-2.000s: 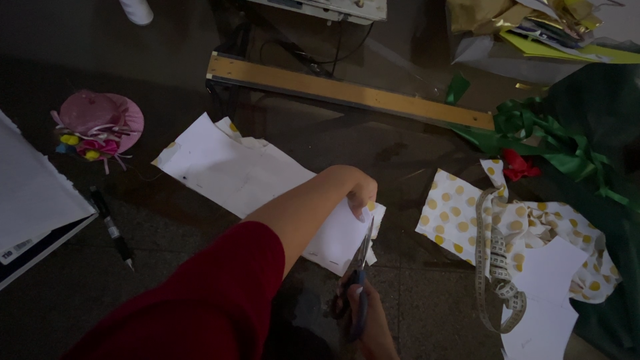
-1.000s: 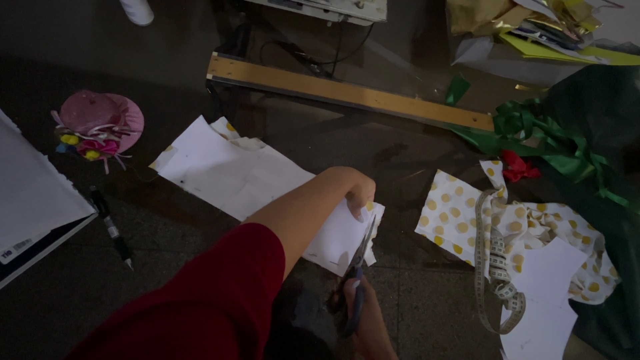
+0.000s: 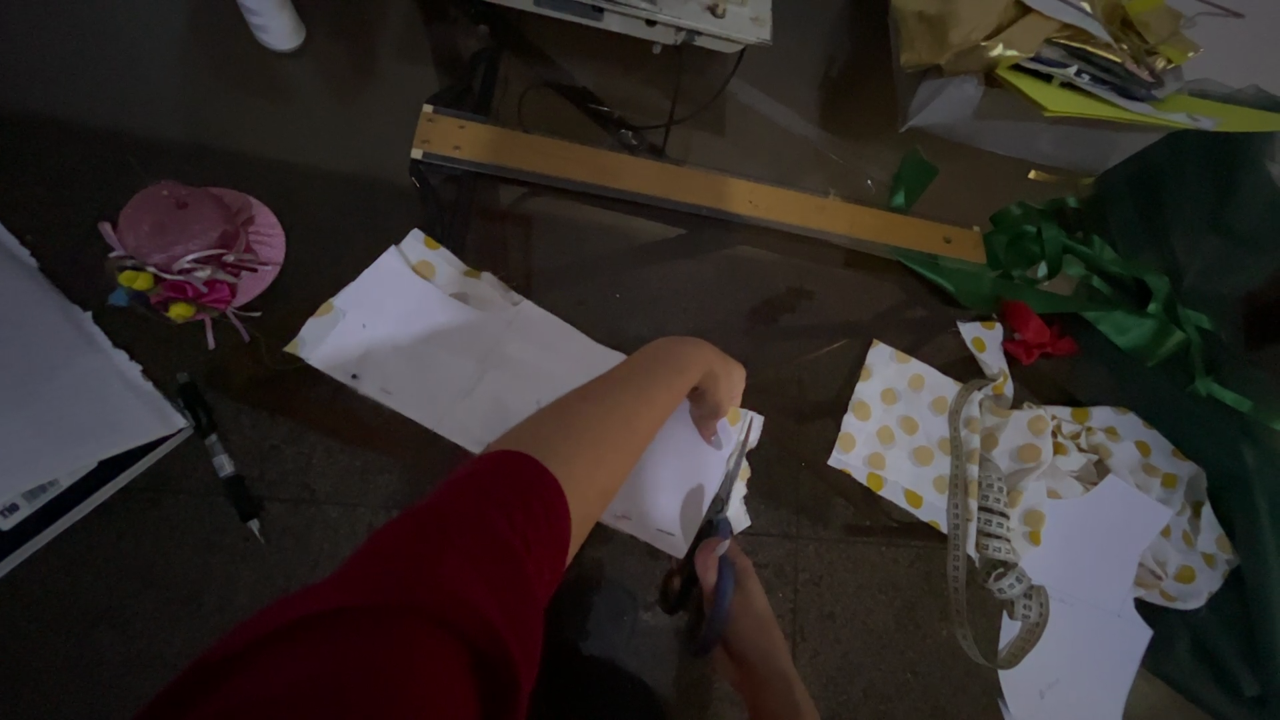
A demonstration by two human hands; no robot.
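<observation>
A white paper pattern piece (image 3: 480, 335) lies over white fabric with yellow dots (image 3: 440, 268), whose edges show past the paper. My left hand (image 3: 716, 388) rests on its right end, fingertips pressed down near the edge. Below it, my right hand (image 3: 740, 600) holds dark-handled scissors (image 3: 727, 490), their blades along the right end of the paper and fabric. To the right lie more dotted fabric (image 3: 895, 430), a coiled measuring tape (image 3: 960, 560) and a second paper pattern piece (image 3: 1090, 560).
A wooden strip (image 3: 700, 185) lies behind the pattern, green ribbon (image 3: 1130, 300) and a red fabric scrap (image 3: 1035, 333) at its right. At left are a small pink hat (image 3: 185, 240), a pen (image 3: 220, 460) and a white-covered book (image 3: 70, 390). A machine base (image 3: 650, 20) stands at the back.
The scissor blades and my right hand have shifted slightly along the right end of the paper. My left hand stays on the paper.
</observation>
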